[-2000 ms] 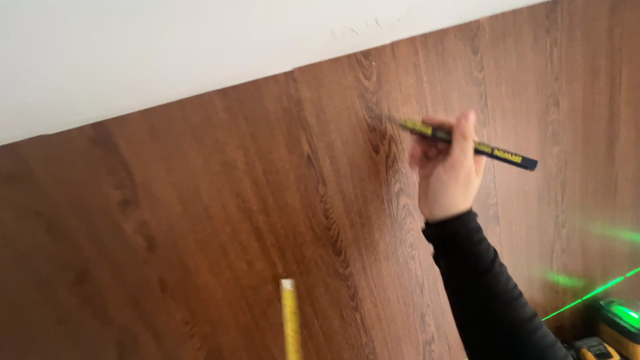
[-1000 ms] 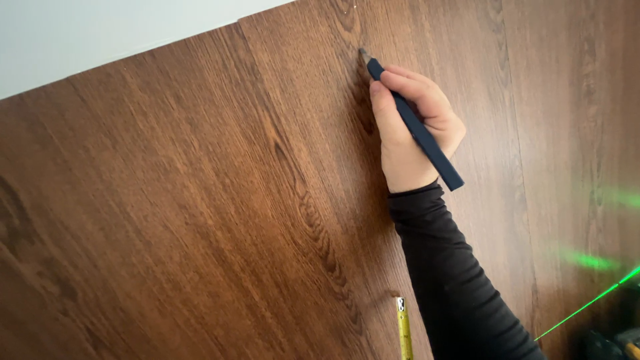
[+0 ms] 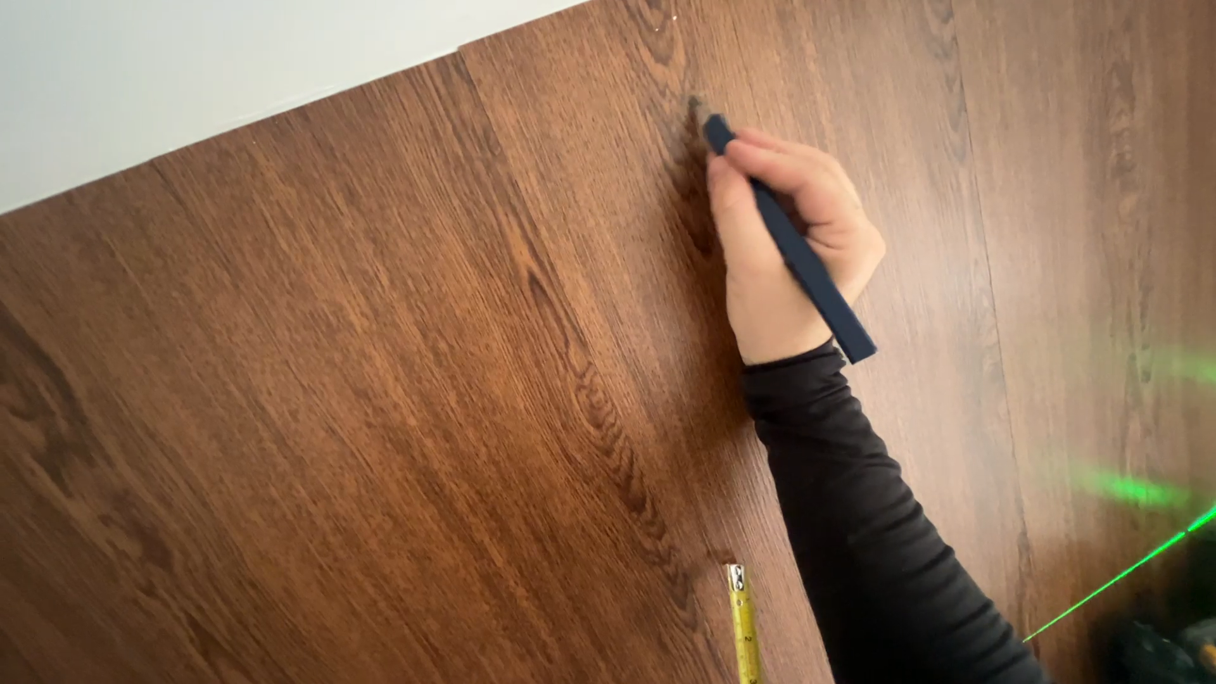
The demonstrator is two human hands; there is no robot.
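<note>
My right hand [image 3: 798, 237] grips a dark blue carpenter's pencil [image 3: 807, 261] between thumb and fingers. Its tip points up and left, at or just above the brown wood-grain floor [image 3: 380, 380]; whether it touches cannot be told. A black sleeve covers the forearm. Below the hand, left of the forearm, the hooked end of a yellow tape measure blade [image 3: 745, 627] reaches in from the bottom edge. The rest of the tape is out of view, and so is my left hand.
A pale white surface [image 3: 218, 66] borders the wood-grain boards along a slanting edge at the upper left. At the lower right, a green laser line [image 3: 1107, 579] runs near a dark, partly visible object [image 3: 1154, 655], with green glints on the boards above it.
Two seconds ago the pencil lay crosswise in my right hand, its yellow lettering showing; now it is held in a writing grip, tip up and left. The view has shifted.
</note>
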